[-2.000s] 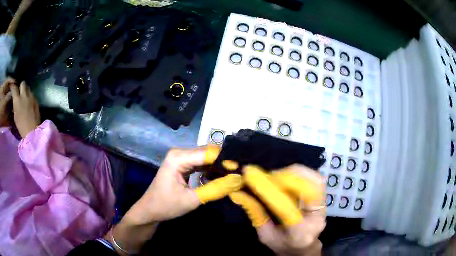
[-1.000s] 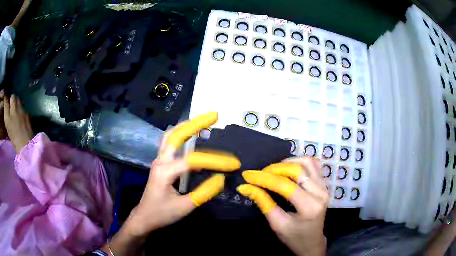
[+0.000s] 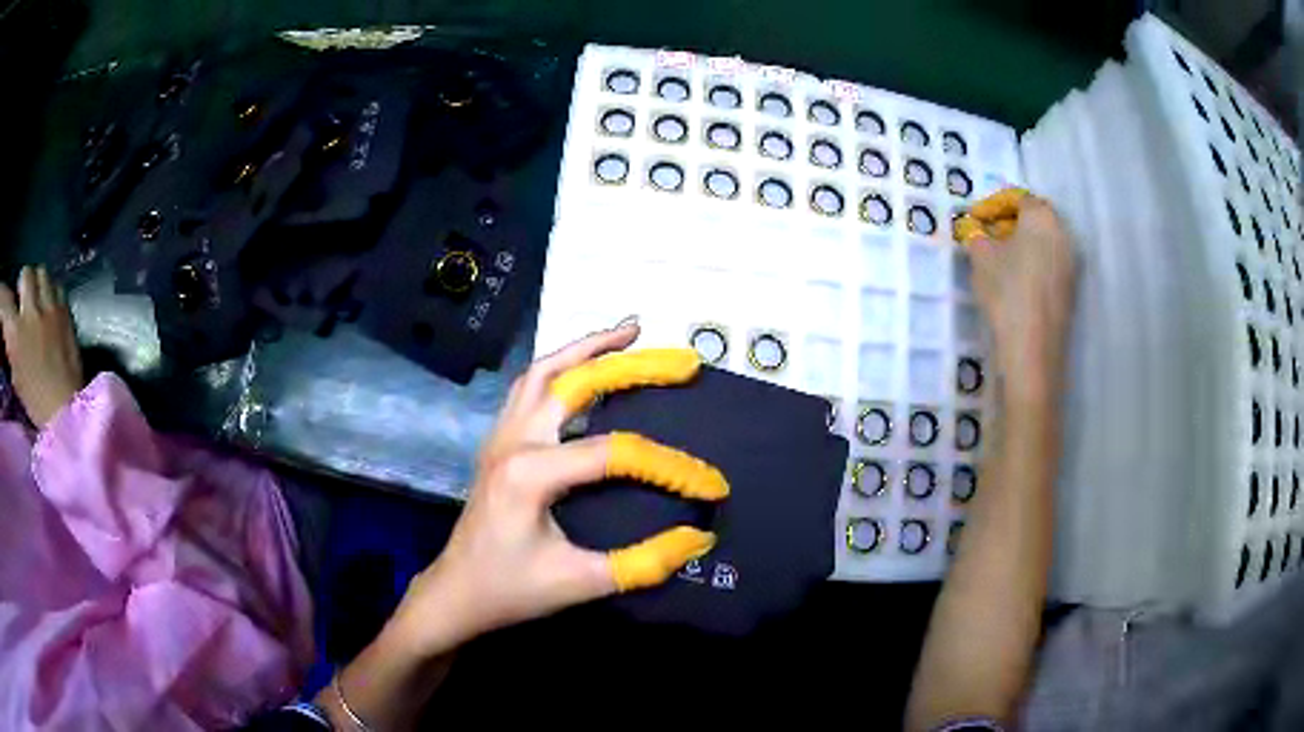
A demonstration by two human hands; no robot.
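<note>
A flat matt black panel [image 3: 779,472] with small white print lies over the lower left of the white foam parts tray [image 3: 687,258]. My left hand [image 3: 551,479], with orange finger cots, holds the panel, its fingers and thumb spread across the left part; the fingertips hide the surface under them. My right hand [image 3: 1023,250] is at the tray's upper right, its cotted fingertips pinched at a gold-rimmed ring part [image 3: 961,225]. I cannot tell if the ring is lifted. Other rings fill upper and lower rows; middle pockets are empty.
A loose heap of black fitted panels [image 3: 401,286] with gold circles lies left of the tray. Clear plastic [image 3: 322,401] shows below the heap. Stacked foam trays [image 3: 1144,343] stand at the right. A person's pink sleeve [image 3: 157,572] and hand are at the left.
My right hand has left the panel and reached up and right to the tray's rings. The panel has turned flatter under my left hand, showing more of its face.
</note>
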